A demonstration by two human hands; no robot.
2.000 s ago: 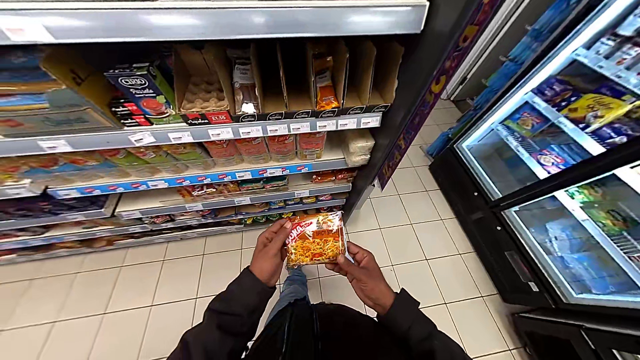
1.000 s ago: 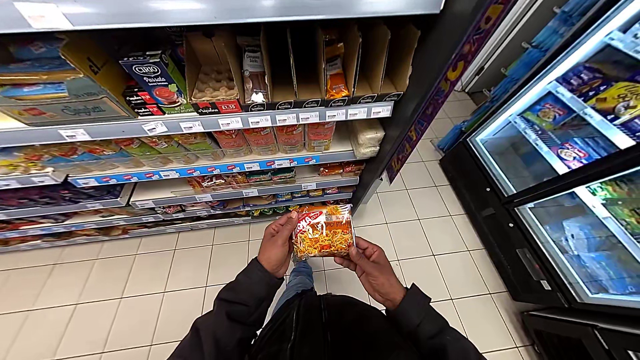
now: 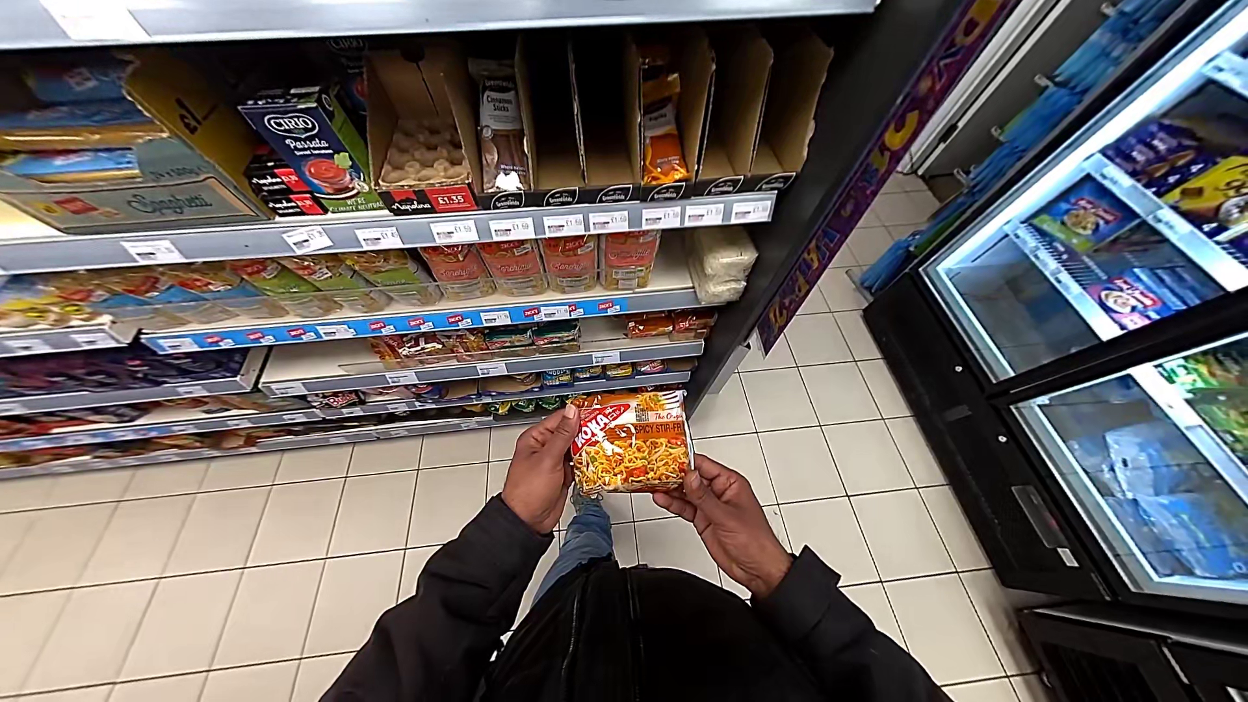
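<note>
A shiny packet of Koka instant noodles, with noodles pictured on its front, is held between my two hands in front of my body. My left hand grips its left side, the thumb on the front near the upper left corner. At the lower right corner, my right hand pinches the packet between thumb and fingers. The fingers behind the packet are partly hidden.
Shelves hold a passata carton, spice packets in cardboard trays and several pasta packs. A glass-door refrigerator stands at the right. Pale tiles cover the floor.
The packet stays in both hands; its printed front now faces the camera with less glare than in the earlier frames.
</note>
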